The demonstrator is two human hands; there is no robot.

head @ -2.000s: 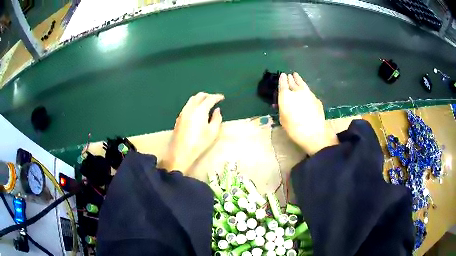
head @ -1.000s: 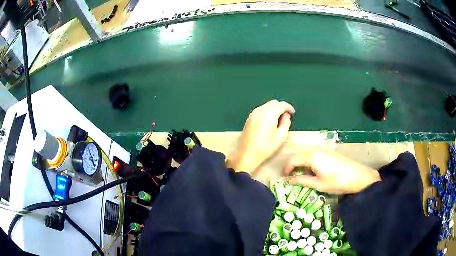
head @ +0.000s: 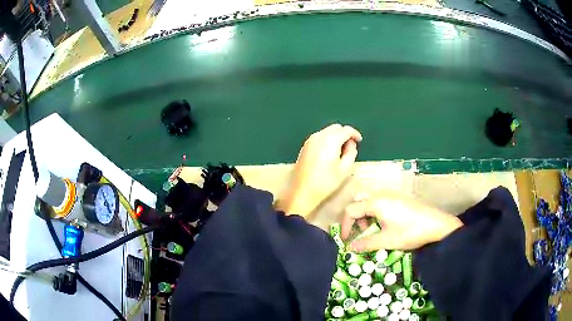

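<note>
Many green battery cells [head: 371, 289] with pale ends lie piled at the bench edge in front of me. My right hand [head: 401, 221] is over the top of the pile, thumb and fingers closed around one green cell [head: 365, 233]. My left hand [head: 320, 168] is above the cardboard-covered edge [head: 263, 177] and the near side of the belt, its fingers curled. Whether it holds anything is hidden.
The green conveyor belt [head: 282, 94] carries a black housing [head: 177, 118] at left and one with a green cell [head: 501, 127] at right. Black housings [head: 188, 197] cluster by my left sleeve. A white box [head: 56, 147] with a gauge stands at left; blue components [head: 555, 235] lie at right.
My right hand has moved from a black housing on the belt down to the cells and closed on one. My left hand has stayed raised and curled lately. The housings on the belt have shifted right.
</note>
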